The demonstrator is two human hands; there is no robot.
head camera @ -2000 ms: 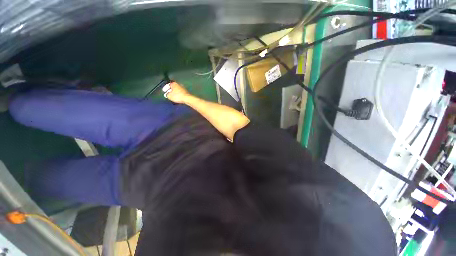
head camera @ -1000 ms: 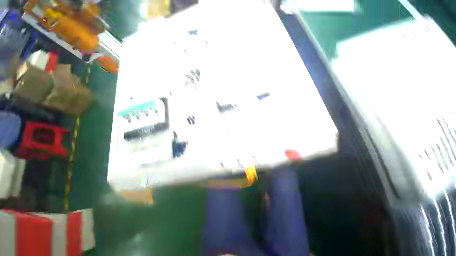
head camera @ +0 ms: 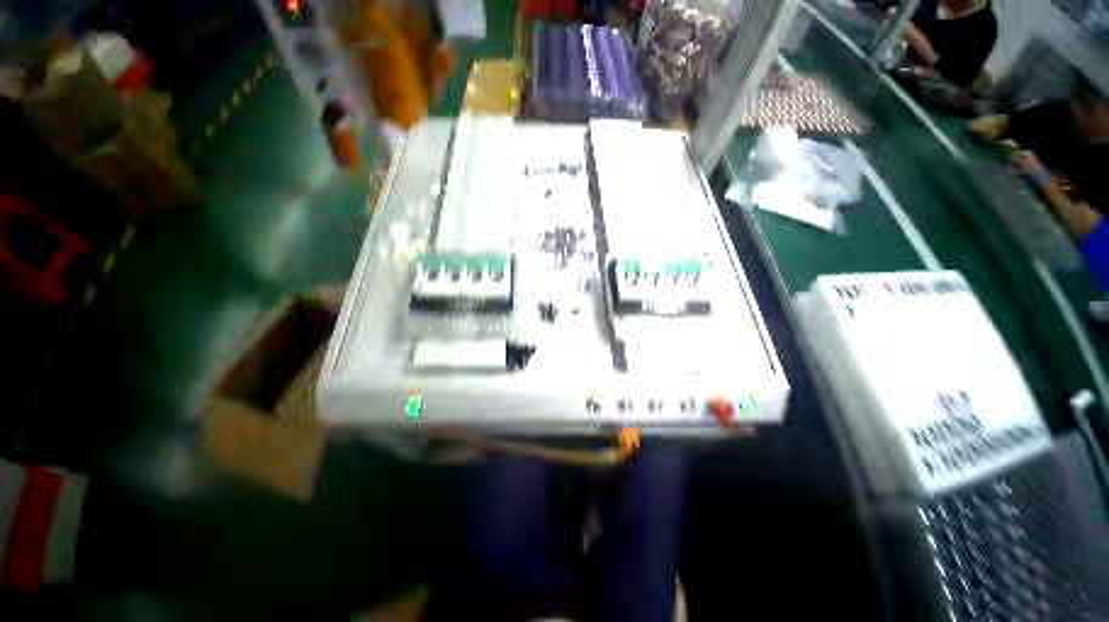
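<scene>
The white two-station machine lies straight in front of me. Its left fixture and right fixture each show a row of seats, a green bar behind and a black strip in front. Small dark parts lie loose between the fixtures. A red emergency stop and several small buttons are on the front panel. Neither of my hands can be made out in the picture. My legs show dark below the machine.
A foam sheet stack with dark curved parts lies on the green bench at right, beside a blister tray. Crumpled clear plastic lies behind it. Other people's arms show at upper right. An open carton stands left of the machine.
The view has swung from my body and the floor up to the machine, which is now centred and sharper. Both fixtures and the bench behind now show. My hand seen earlier is out of view.
</scene>
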